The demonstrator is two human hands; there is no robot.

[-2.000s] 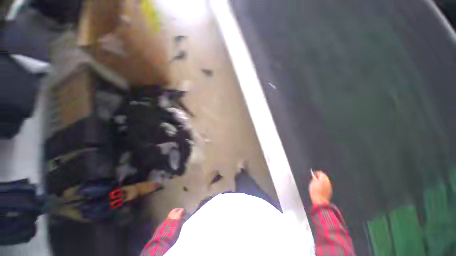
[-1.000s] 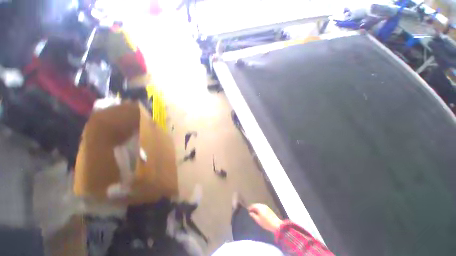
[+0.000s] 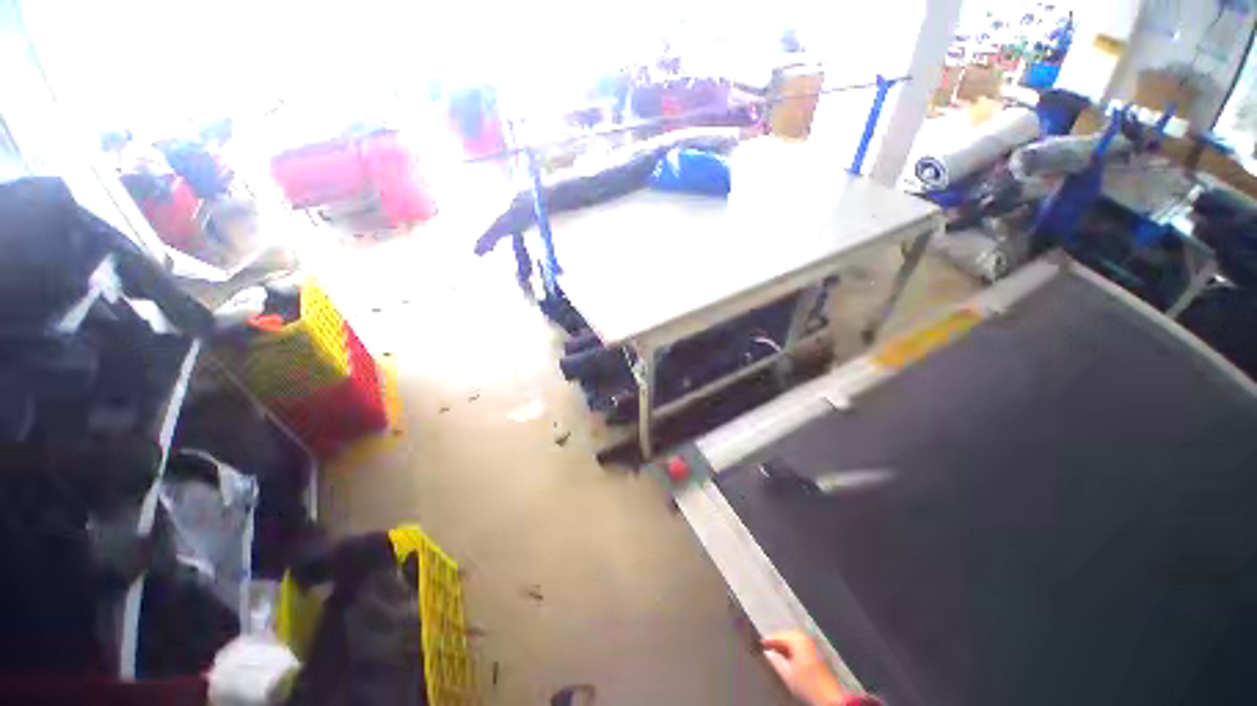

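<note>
The black cutting bed [image 3: 1006, 510] fills the right side, with a silver metal rim [image 3: 751, 566] along its left edge. My right hand [image 3: 806, 668] is at the bottom edge of the view, over or on this rim, its sleeve cut off by the picture's edge. Whether its fingers hold anything cannot be told. A blurred tool with a dark grip and a silver-white blade, perhaps a utility knife [image 3: 852, 481], lies near the bed's far left corner. My left hand is not in view.
A red button [image 3: 677, 469] is at the bed's corner. A white-topped table [image 3: 772, 235] stands beyond it, with dark rolls [image 3: 593, 361] below. Yellow crates, one with dark material [image 3: 444, 621] and one yellow-red [image 3: 345, 372], stand left. Small dark scraps lie on the floor between.
The view has swung up and forward, showing the bed's far corner, the table and the crates. My right hand is now lower in the picture, by the rim. My left hand has left view.
</note>
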